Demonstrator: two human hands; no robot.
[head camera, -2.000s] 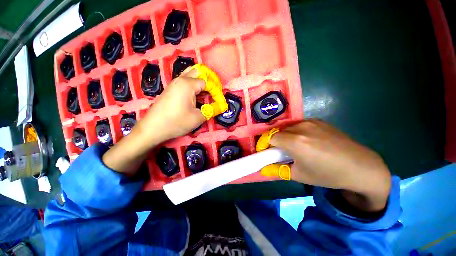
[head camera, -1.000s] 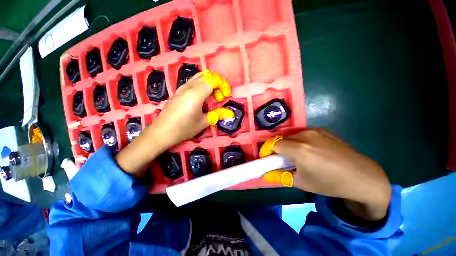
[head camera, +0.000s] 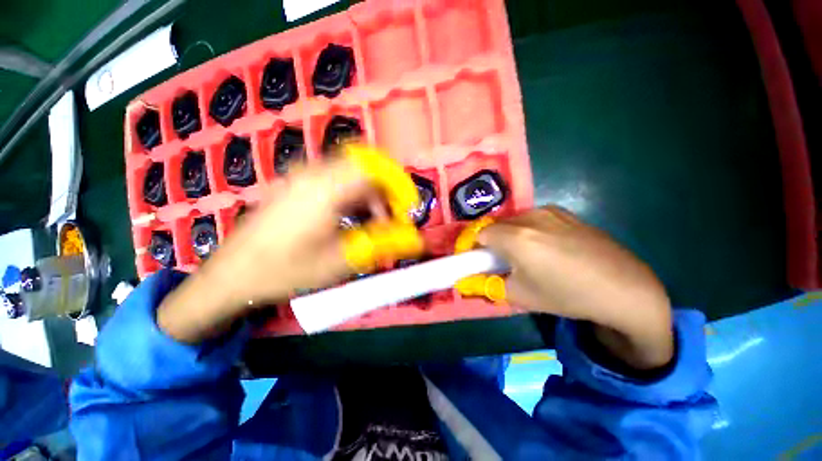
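The salmon-pink foam tray (head camera: 518, 153) holds rows of glossy black watch cases; one (head camera: 478, 193) sits in the right-hand pocket of the third row. My left hand (head camera: 302, 225), blurred and with yellow finger cots (head camera: 388, 194), is over the middle of the tray. A dark case shows by its fingers, but whether they grip it I cannot tell. My right hand (head camera: 563, 257), also with yellow cots, pinches a long white folded wipe (head camera: 392, 288) over the tray's front right. The wipe and hands hide parts of the front rows.
White paper strips (head camera: 131, 67) lie behind the tray at the left, near a thin dark loop (head camera: 198, 54). At the left are a steel bowl with yellow finger cots (head camera: 72, 240), a solvent bottle (head camera: 59, 286) and white scraps. The dark green bench (head camera: 631, 135) ends at a red edge on the right.
My left hand has moved down and is now blurred over the tray's front rows. The wipe and right hand appear slightly higher and more to the left. The view has shifted slightly.
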